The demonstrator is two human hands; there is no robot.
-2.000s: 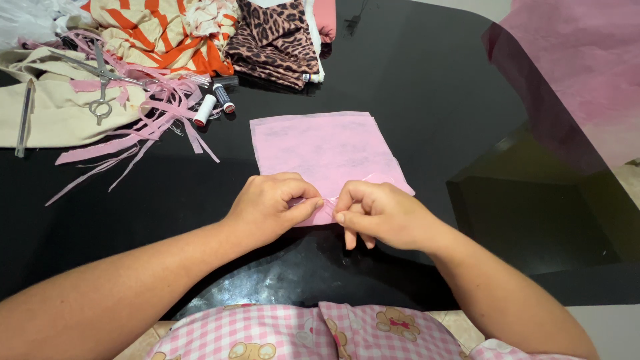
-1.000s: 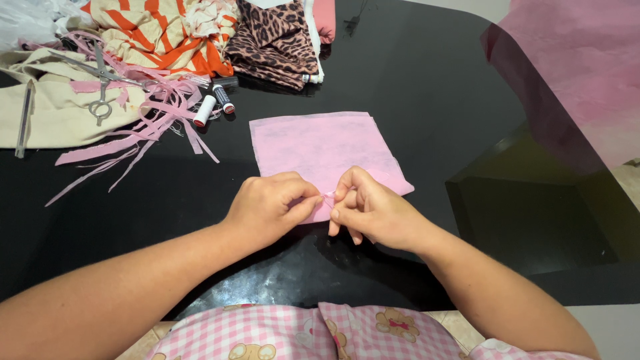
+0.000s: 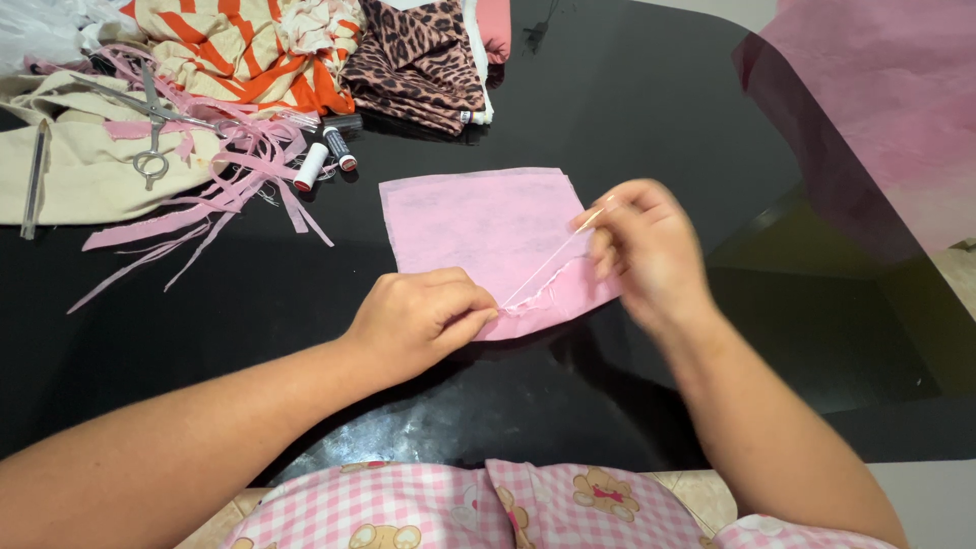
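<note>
A square of pink fabric (image 3: 480, 221) lies on the glossy black table, its near edge gathered along a line of white stitches (image 3: 545, 293). My left hand (image 3: 427, 320) pinches that near edge between thumb and fingers, at the left end of the stitches. Above the right side of the fabric, my right hand (image 3: 648, 236) grips a thin sewing needle (image 3: 595, 215) between thumb and fingertips, slightly blurred. A white thread (image 3: 540, 267) runs taut from the needle down to the fabric beside my left fingertips.
Metal scissors (image 3: 156, 126), pink fabric strips (image 3: 252, 171) and a pen (image 3: 34, 179) lie on beige cloth at the left. Beside them are a white thread spool (image 3: 311, 166) and a dark spool (image 3: 339, 149). Leopard-print fabric (image 3: 415, 65) and orange-striped cloth (image 3: 244, 53) lie behind.
My right hand has moved up and right, away from my left hand, and the thread now stretches between them. My left hand stays at the fabric's near edge.
</note>
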